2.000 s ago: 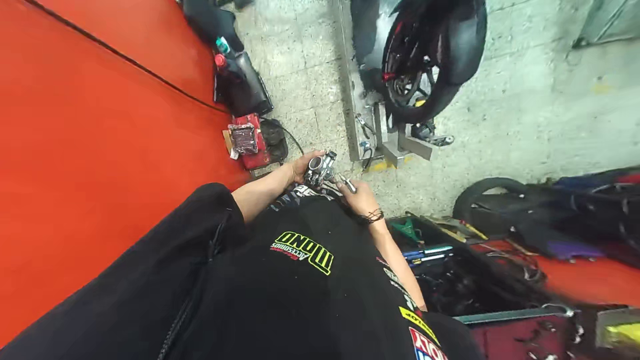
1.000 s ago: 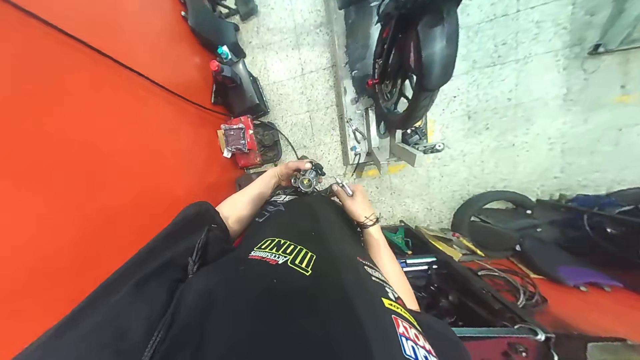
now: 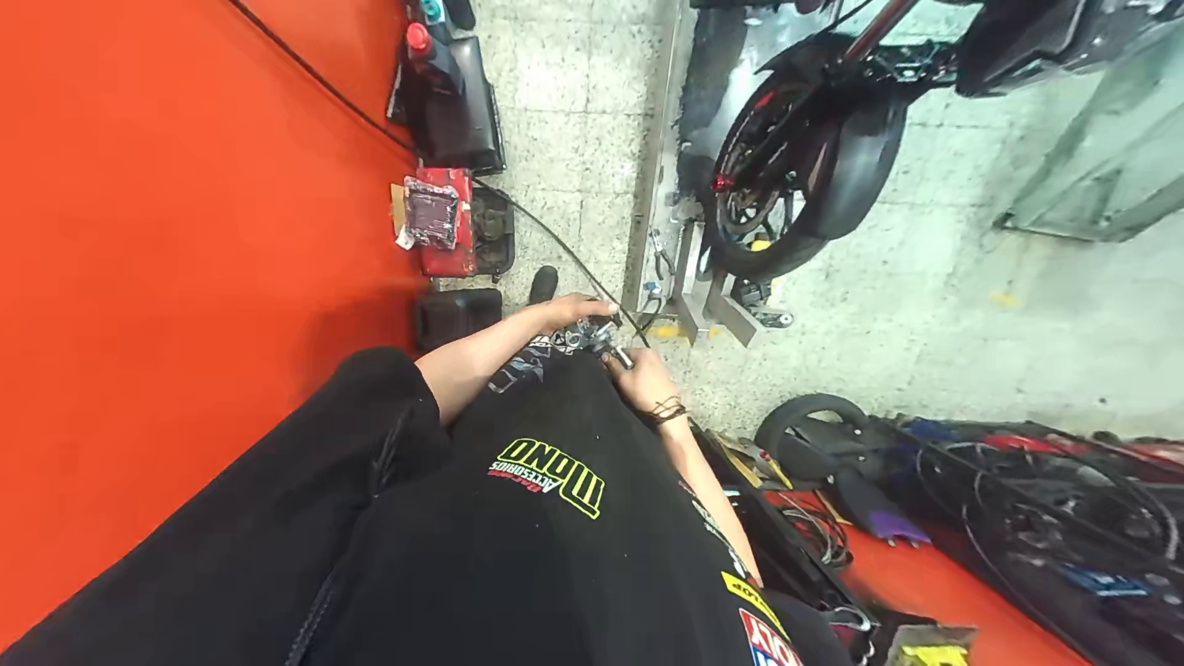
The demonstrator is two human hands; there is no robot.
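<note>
My left hand [image 3: 575,313] grips a small metal mechanical part [image 3: 590,335] with a dark fitting on it, in front of my black shirt. Its exact kind cannot be told. My right hand [image 3: 642,377] holds a short silver cylindrical tool [image 3: 622,355], possibly a socket or a handle end, whose inner end lies close to or against the metal part. The fingers hide much of both. A thin black cable [image 3: 573,254] runs behind the hands.
A motorcycle front wheel [image 3: 763,194] stands on a metal lift [image 3: 659,176], with pliers [image 3: 660,254] on its edge. At the left wall are a red box [image 3: 446,264] and a red-capped bottle [image 3: 433,65]. Another motorcycle [image 3: 1036,499] and loose cables [image 3: 814,532] lie lower right.
The metal part has been turned in my left hand; its round opening faced up earlier. My right hand with the silver tool has come closer to it. The view has shifted.
</note>
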